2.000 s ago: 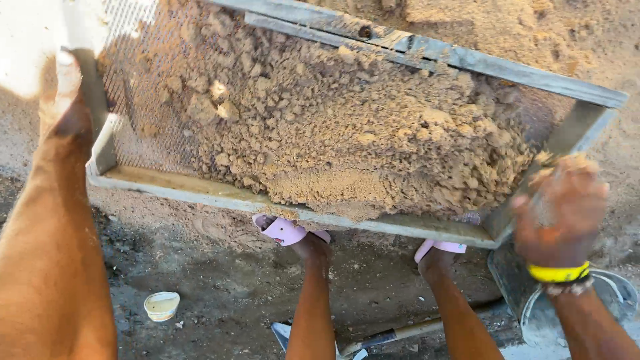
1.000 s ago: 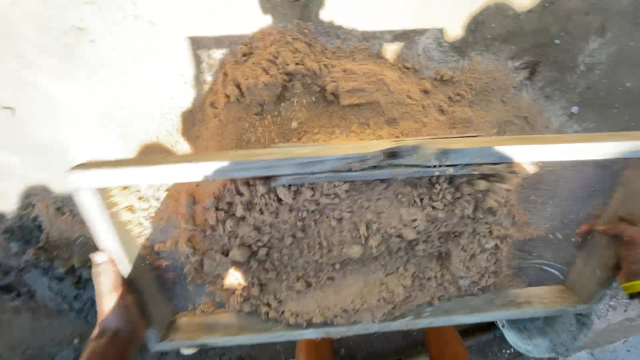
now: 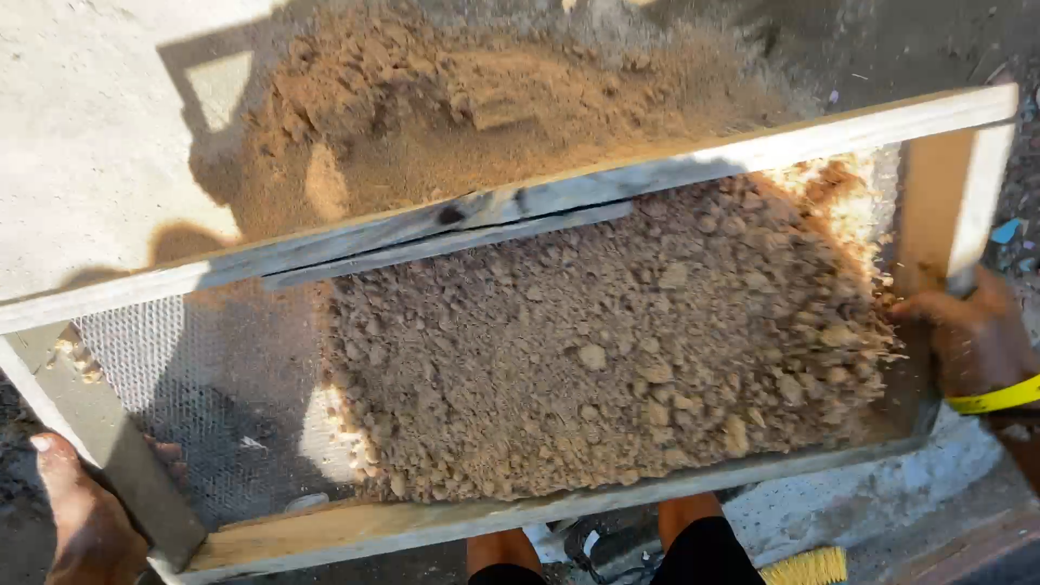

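Note:
A rectangular wooden-framed mesh sieve (image 3: 569,516) spans the view, tilted so its right end is higher in the picture. Lumpy brown sand (image 3: 585,349) covers the middle and right of its wire mesh (image 3: 219,390), and the mesh shows at the left. My left hand (image 3: 85,512) grips the left end board, thumb outside and fingertips seen through the mesh. My right hand (image 3: 979,333), slightly blurred and wearing a yellow wristband (image 3: 995,398), holds the right end board with its thumb over the inner side.
A heap of brown sand (image 3: 487,122) lies on the pale ground beyond the sieve. My legs (image 3: 691,520) are below the near board. A yellow-bristled brush (image 3: 804,567) lies at the bottom right, beside a pale concrete surface (image 3: 861,496).
The sand has shifted rightward within the sieve, baring mesh at the left. The sieve's slant has changed, its right end now higher in view. Both hands remain at its ends.

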